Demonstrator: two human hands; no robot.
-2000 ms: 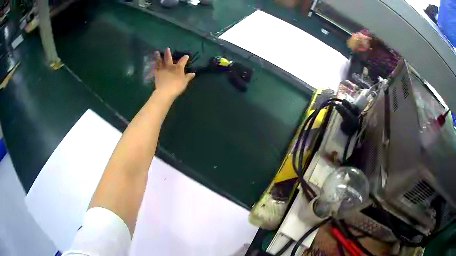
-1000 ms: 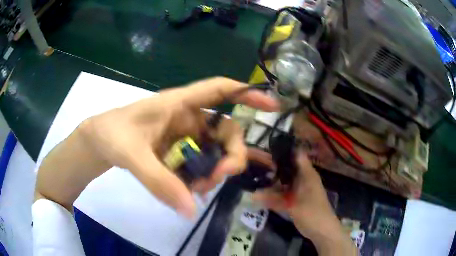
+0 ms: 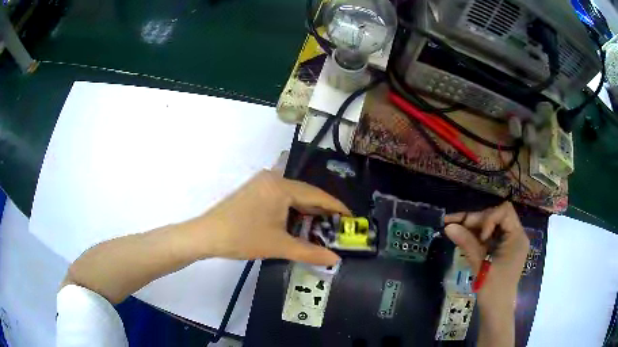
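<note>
My left hand (image 3: 271, 220) holds an open-case power adapter (image 3: 349, 234) by its left end, thumb and fingers on its two sides. Its yellow transformer faces up, and its right end is beside the green jig contact block (image 3: 408, 238). My right hand (image 3: 491, 247) holds a thin red and black pen or probe (image 3: 482, 272); its thumb and fingertips are near the right edge of the contact block. Whether the fingertips hold a wire as well, I cannot tell. The black test fixture (image 3: 359, 291) lies under both hands.
AC sockets (image 3: 305, 296) sit on the fixture left and right (image 3: 455, 317), with a small green terminal strip (image 3: 389, 299) between. Behind stand a light bulb (image 3: 359, 26), grey instruments (image 3: 450, 81), red test leads (image 3: 434, 127) and looped black cords. White sheets (image 3: 149, 156) flank the fixture.
My left hand has moved right and down with the adapter, up to the contact block. My right hand has moved right, away from a black object it was at. The view has shifted toward the fixture.
</note>
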